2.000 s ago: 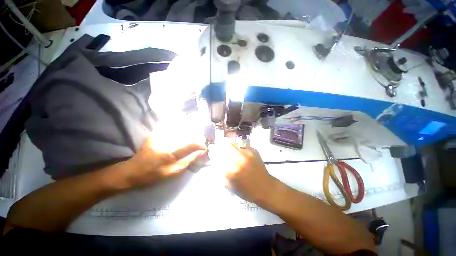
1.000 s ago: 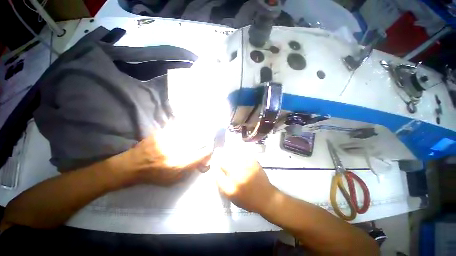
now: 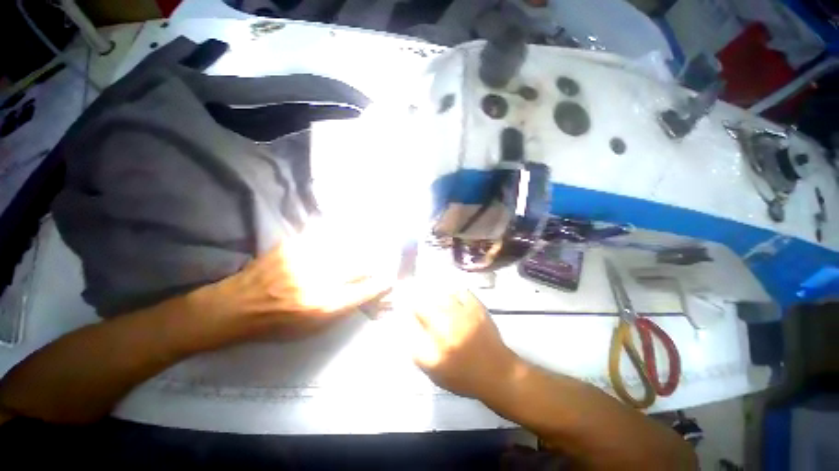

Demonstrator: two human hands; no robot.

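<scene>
The grey garment piece point(image 3: 175, 193) with black panels lies bunched on the table, left of the white sewing machine point(image 3: 589, 120) with its blue stripe. My left hand point(image 3: 285, 290) rests at the garment's right edge, fingers pointing to the needle area. My right hand point(image 3: 455, 336) is beside it, its fingertips in strong glare. Both hands are close together just left of and below the dark curved shiny loop point(image 3: 529, 216) at the machine's end. The glare hides the needle and whatever cloth lies between the fingertips, so the grip of either hand cannot be told.
Scissors point(image 3: 635, 345) with one yellow and one red handle lie right of my right hand. A smartphone point(image 3: 552, 267) lies under the machine arm, partly behind the loop. Printed papers point(image 3: 46, 129) are at far left. Dark and grey cloth point(image 3: 405, 18) is behind the table.
The view has shifted, so the machine and scissors sit further right in the picture. The curved loop shows clearly now, unlike two seconds ago. Both hands stay near the needle area.
</scene>
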